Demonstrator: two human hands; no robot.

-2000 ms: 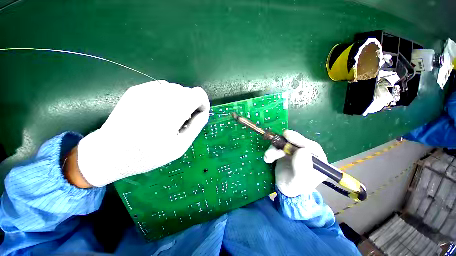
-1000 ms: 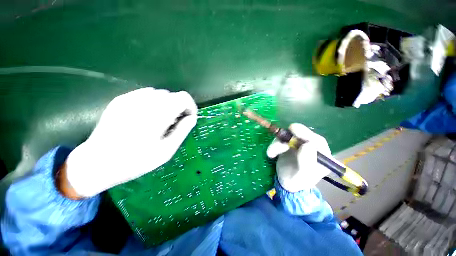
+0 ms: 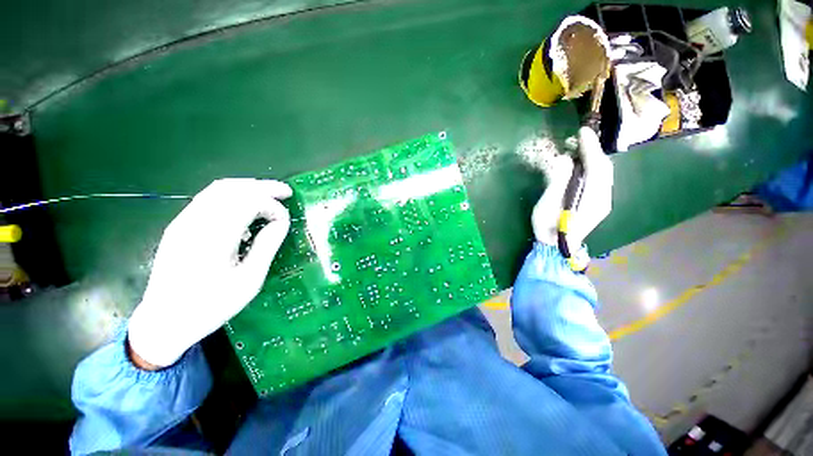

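A green circuit board [image 3: 383,258] with silvery dots and bright glare lies in front of me, slightly tilted in view. My left hand [image 3: 218,258], in a white glove, is over the board's left edge with thumb and forefinger pinched on thin solder wire [image 3: 116,195], which runs off to the left. My right hand [image 3: 579,196], also white-gloved, holds the soldering iron [image 3: 572,200] right of the board. The iron's brown tip is at the rim of the yellow-black cleaning pot [image 3: 541,78], which has a brownish inside.
A black divided tray [image 3: 655,20] beside the pot holds crumpled white cloth [image 3: 637,102], a yellow item and a white bottle [image 3: 713,31]. A black tray with a yellow item [image 3: 11,233] is at the left edge. A blue sleeve [image 3: 789,191] shows at the far right.
My right hand has moved the soldering iron from the board up and right to the pot. The view has shifted, showing the left tray. My left hand still pinches the solder wire.
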